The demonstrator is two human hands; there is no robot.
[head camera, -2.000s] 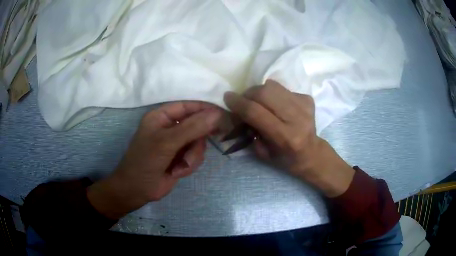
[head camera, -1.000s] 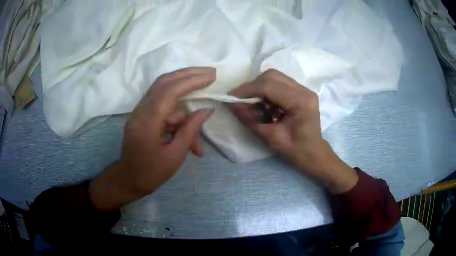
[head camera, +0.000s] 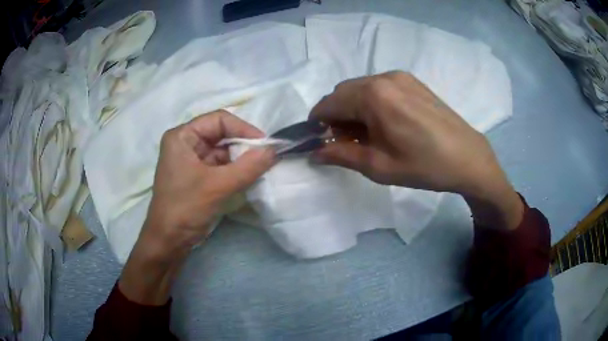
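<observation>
A large off-white garment lies spread and wrinkled on the table in front of me. My left hand pinches a narrow folded edge of it between thumb and fingers, raised a little above the rest. My right hand holds dark thread snips, blades pointing left, at the pinched edge beside my left fingertips. The snips' handle is mostly hidden in my right fingers. Whether the blades touch the cloth cannot be told.
A heap of crumpled cream cloth lies at the left, with a tan piece at its edge. A black phone lies at the table's far side. More bunched cloth is far right. A yellow wire basket stands lower right.
The view has shifted, showing the phone and more of the left heap. Both hands are higher in the picture. The snips' blades now show at the cloth edge, and the garment hangs differently below the hands.
</observation>
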